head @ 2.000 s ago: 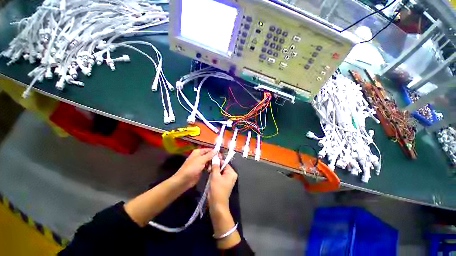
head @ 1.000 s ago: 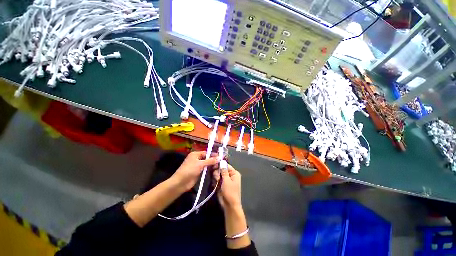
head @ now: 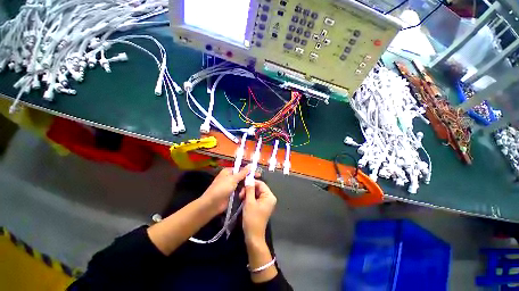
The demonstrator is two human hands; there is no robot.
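A white cable assembly (head: 214,238) hangs in a loop below my hands. One end runs up to the leftmost test lead (head: 239,153) on the orange fixture strip (head: 312,165). My right hand (head: 259,206) pinches a white plug (head: 250,179) at the second test lead (head: 256,151). My left hand (head: 223,186) holds the cable and the lead's end just above and left of it. The fingers hide whether plug and lead are fully joined. Two other test leads (head: 274,156) lie to the right with free ends.
The beige cable tester (head: 307,34) stands behind, with thin coloured wires (head: 284,113). White cables are piled left (head: 62,45) and right (head: 390,125); a few lie nearer (head: 166,85). A yellow clamp (head: 190,149) and orange clamp (head: 370,192) flank the strip. A blue bin (head: 398,256) is below right.
My hands first held the cable at the leftmost test lead, then moved right to the second lead. The plug in my right hand has come up against that lead.
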